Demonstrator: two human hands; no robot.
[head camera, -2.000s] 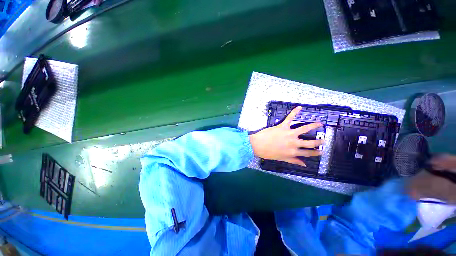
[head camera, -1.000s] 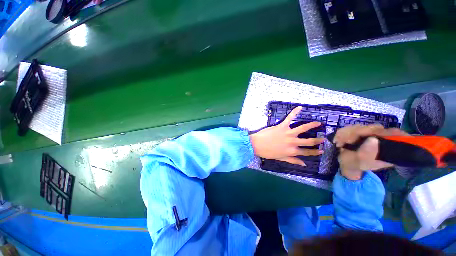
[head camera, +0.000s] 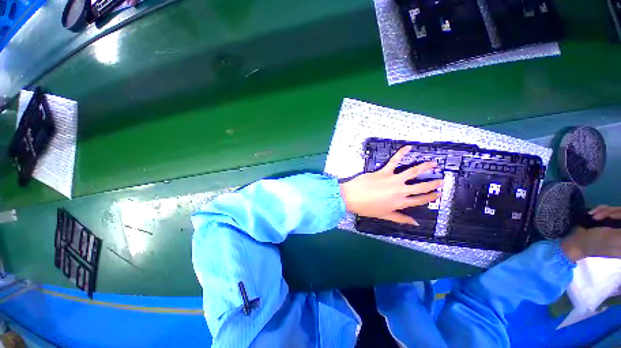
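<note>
A black plastic housing (head camera: 487, 204) lies inner side up on a whitish bubble-wrap sheet (head camera: 354, 129) at the bench edge. My left hand (head camera: 391, 194) lies flat with spread fingers on the housing's left part. My right hand (head camera: 599, 228) is at the right edge of the picture, partly cut off, beside the lower dark dish (head camera: 560, 209). A dark tool tip shows from it over the dish; the tool's body is out of view. A second dark dish (head camera: 583, 155) stands just above.
The green conveyor (head camera: 272, 102) carries another housing (head camera: 463, 41) on a sheet at the top right and one (head camera: 33, 136) at far left. A slotted black frame (head camera: 77, 253) lies at left. A crumpled white bag (head camera: 592, 289) is at lower right.
My right hand came in over the housing with the orange screwdriver, then moved back right to the dish. My left hand stayed. The housings on the conveyor shifted left.
</note>
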